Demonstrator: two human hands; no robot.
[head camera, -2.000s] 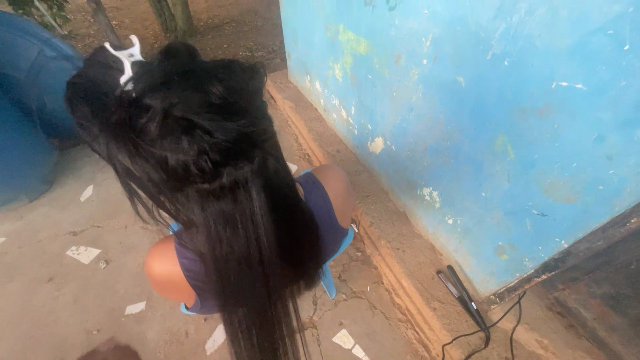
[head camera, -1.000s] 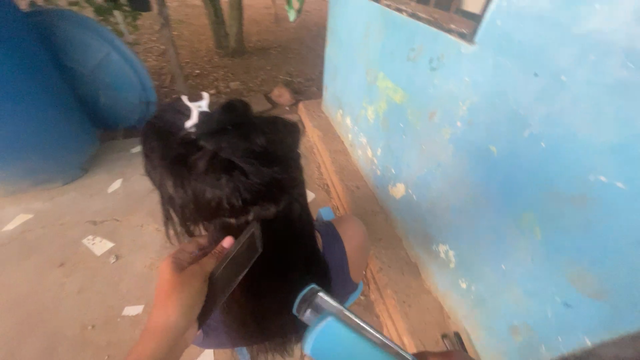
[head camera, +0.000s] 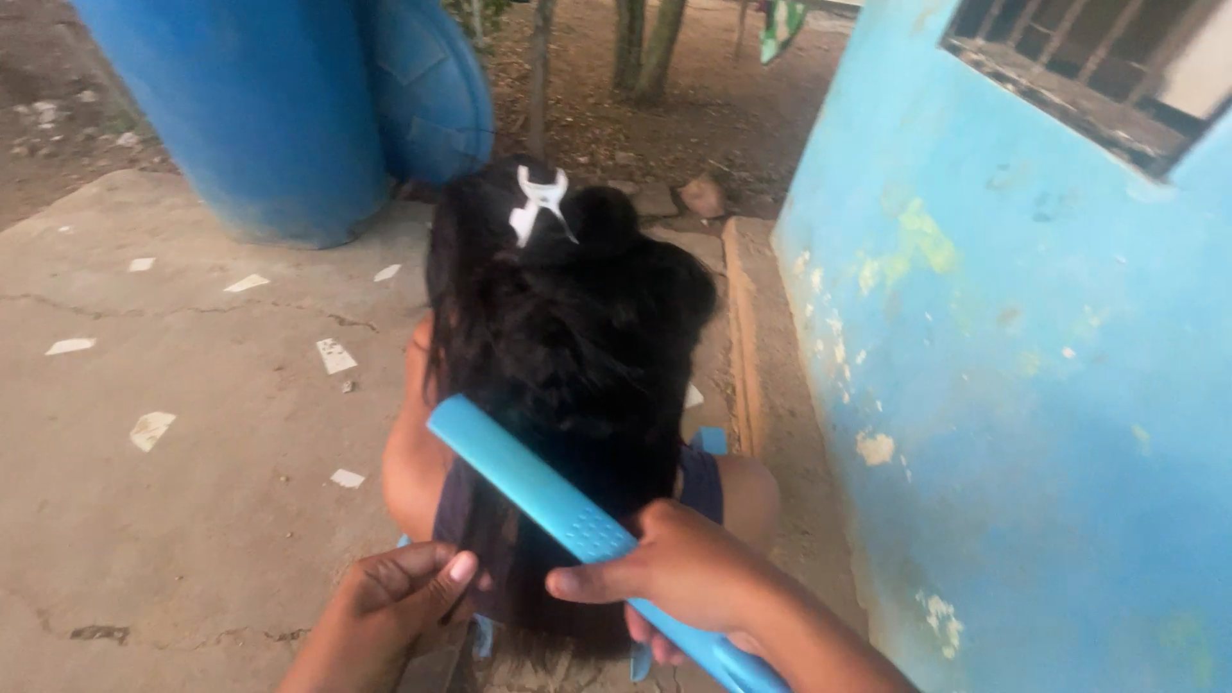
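A seated person with long dark hair (head camera: 587, 346) has their back to me. A white claw clip (head camera: 541, 204) holds the hair on top of the head. My right hand (head camera: 674, 577) grips a light blue hair straightener (head camera: 529, 481), which lies slantwise across the lower hair. Whether hair is between its plates cannot be told. Lower left of it, my left hand (head camera: 404, 597) pinches a thin lock of hair between thumb and fingertips. The comb is not visible.
A painted blue wall (head camera: 1011, 337) with a barred window (head camera: 1078, 67) rises at the right, beside a low concrete ledge (head camera: 799, 462). A large blue barrel (head camera: 279, 115) and a round blue lid (head camera: 428, 87) stand at the back left. Part of a light blue seat (head camera: 710, 441) shows under the person.
Both hands, out of view two seconds ago, have come in. My left hand held a dark comb one second ago and now pinches hair. The straightener now lies across the hair. The view has shifted.
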